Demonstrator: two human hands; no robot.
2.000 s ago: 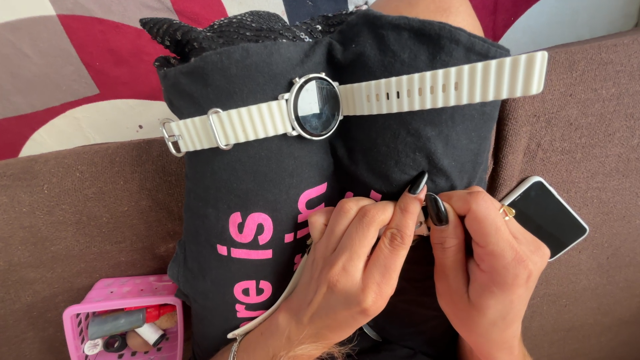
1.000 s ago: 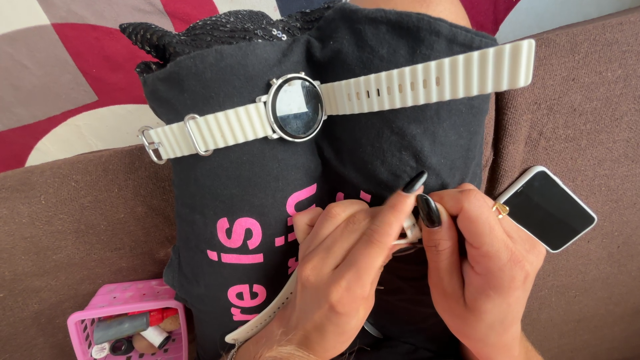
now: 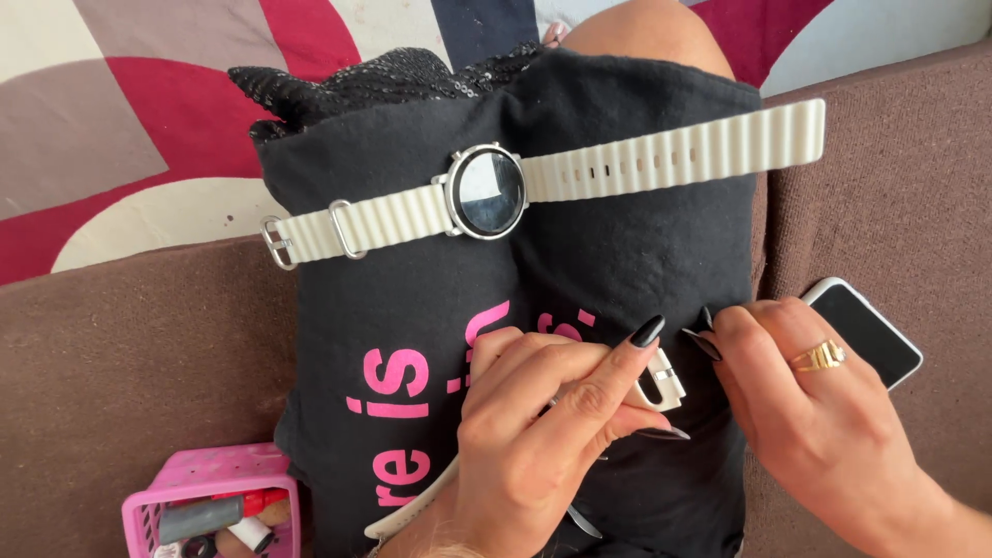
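Observation:
My left hand grips a white watch strap, whose end with a small metal pin sticks out between thumb and index finger; its other end trails beneath the hand. To the right, my right hand has its fingertips pinched together over the black cloth; whether anything is between them cannot be told. Above both hands, a round smartwatch with a ribbed cream strap lies stretched out on a black cushion or cloth with pink lettering. A metal tool's tip shows below my left hand.
A white-edged smartphone lies on the brown upholstery beside my right hand. At the lower left stands a pink plastic basket holding thread and other small items. Black sequined fabric lies behind the cushion, above a patterned rug.
My right hand has moved right, away from my left hand, so the two are now apart. The strap end in my left hand now shows clearly.

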